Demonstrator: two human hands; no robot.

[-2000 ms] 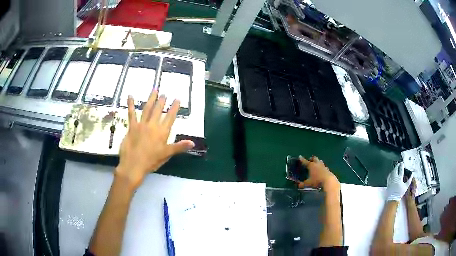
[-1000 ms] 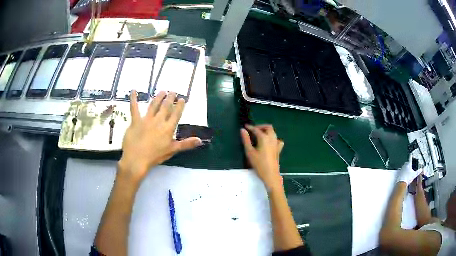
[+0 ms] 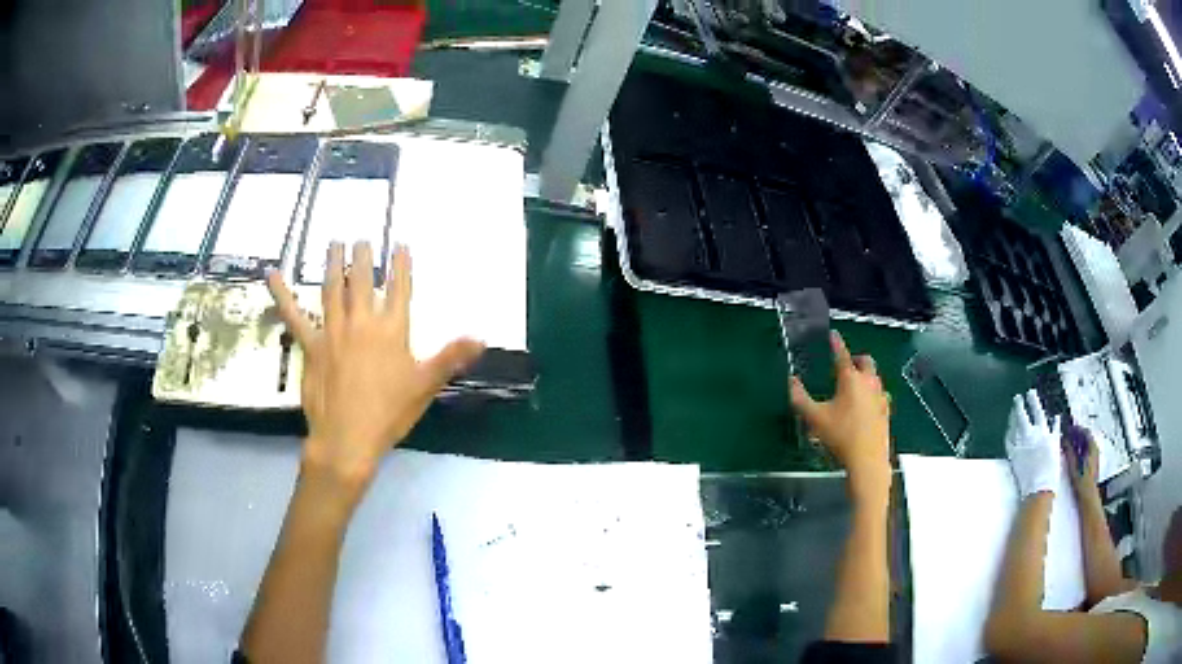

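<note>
Several phone frames (image 3: 350,214) stand in a row on the silver-edged feed track at the left, white showing through them. My left hand (image 3: 357,370) is bare and flat with fingers spread, its fingertips at the near end of the last frame in the row; it grips nothing. My right hand (image 3: 845,405) holds another phone frame (image 3: 806,335) between thumb and fingers over the green bench, beside the black tray. The white end plate (image 3: 460,240) lies right of the row. The taped cover plate (image 3: 233,344) is partly hidden by my left hand.
A blue pen (image 3: 446,590) lies on white paper (image 3: 570,558). A large black tray (image 3: 765,195) is behind my right hand. One phone frame (image 3: 936,402) lies on the bench near a neighbour's white-gloved hand (image 3: 1034,444). A metal post (image 3: 583,104) stands behind the end plate.
My right hand has moved right from beside the end plate and now holds a frame over the bench. The tilted frame at the row's end is gone from the plate. My left hand stays near the row.
</note>
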